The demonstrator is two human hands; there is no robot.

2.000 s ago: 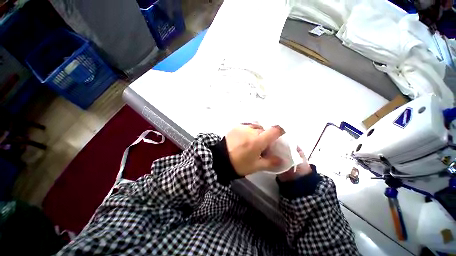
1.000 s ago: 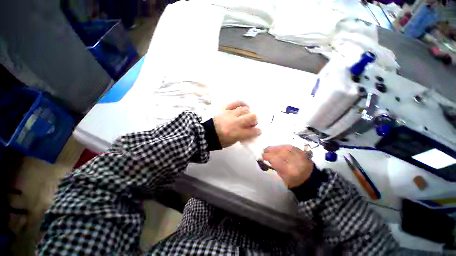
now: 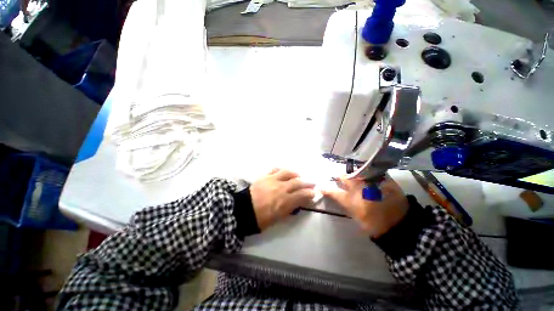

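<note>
A small white fabric piece (image 3: 318, 193) lies between my fingertips, just in front of the needle area; most of it is hidden by the hands and glare. My left hand (image 3: 282, 195) lies on the table left of the piece, fingers pressing on its edge. My right hand (image 3: 372, 203) holds the piece's right side, partly under the machine head (image 3: 358, 91). The needle and presser foot cannot be made out clearly. A layered stack of white cut pieces (image 3: 163, 136) lies on the left of the table.
Thread snips (image 3: 446, 199) with orange and blue handles lie right of my right hand. A blue knob (image 3: 448, 157) and dark control panel (image 3: 510, 159) are on the machine. A black rectangular object (image 3: 530, 243) lies far right. A blue crate (image 3: 39, 191) stands on the floor at left.
The view has turned and come closer to the machine. Both hands have moved from above the table's front to beside the needle area, with the white piece now low between them.
</note>
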